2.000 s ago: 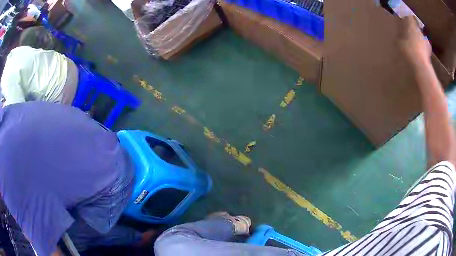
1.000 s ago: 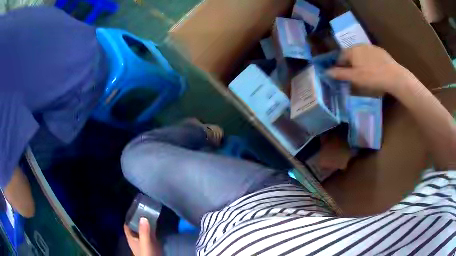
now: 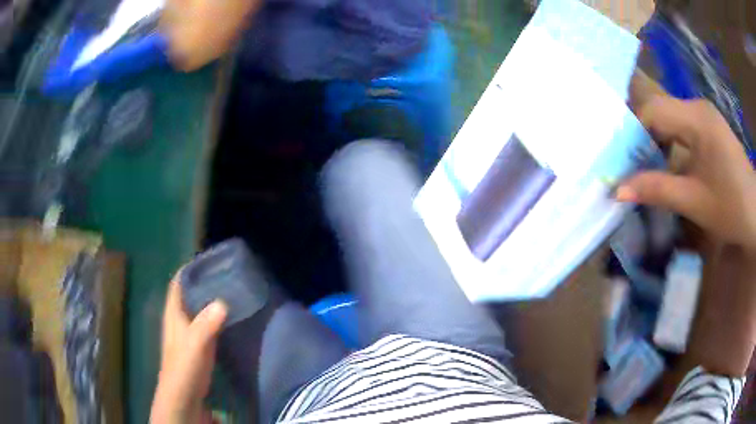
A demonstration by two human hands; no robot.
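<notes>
My left hand is at the lower left and holds a dark grey humidifier housing, blurred, with the thumb on its near side. My right hand is at the upper right and grips a white and light blue retail box by its right side. The box is tilted, close to the camera, and a picture of a dark cylinder shows on its face. The fingers on the far side of the box are partly hidden.
A carton with several retail boxes is at the lower right. A green bench with a cardboard tray is on the left. Another person's hand is near a blue bin. A blue stool stands beyond my knee.
My right hand has come up out of the carton with a retail box. The view has turned left, showing the bench and tray. My left hand still holds the housing.
</notes>
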